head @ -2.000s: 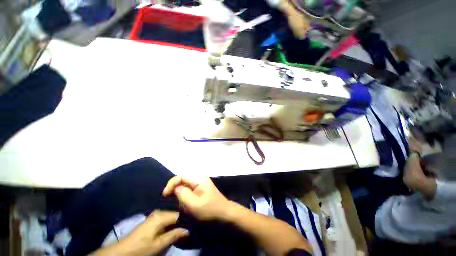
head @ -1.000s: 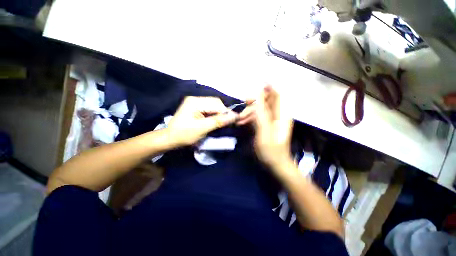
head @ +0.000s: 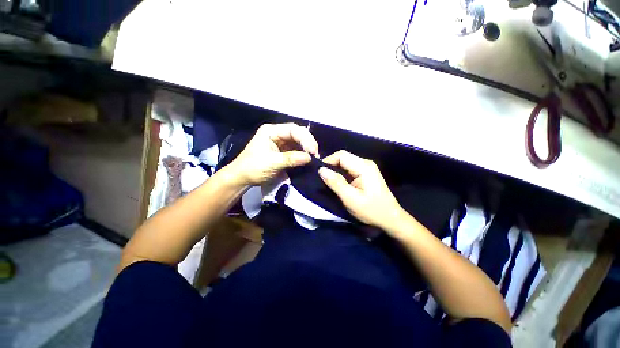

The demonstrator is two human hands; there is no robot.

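Note:
My left hand (head: pixel 275 155) and my right hand (head: pixel 357 187) are close together over my lap, just below the table's front edge. Their fingertips pinch the edge of a dark navy cloth (head: pixel 314 183) between them. A white piece with dark stripes (head: pixel 306 205) hangs directly under it, partly hidden by my hands. The rest of the dark cloth merges with my dark clothing, so its outline cannot be told.
The white table (head: pixel 292 61) spans the top. Scissors with dark red handles (head: pixel 544 132) lie at the upper right by the machine bed (head: pixel 489 58). Striped cloth (head: pixel 500 251) sits below the table at right. A wooden compartment edge (head: pixel 151 160) stands at left.
The view has tilted down to my lap, and the table and scissors have shifted up and right. My right hand has come down from a blurred, raised position and now pinches the cloth beside my left.

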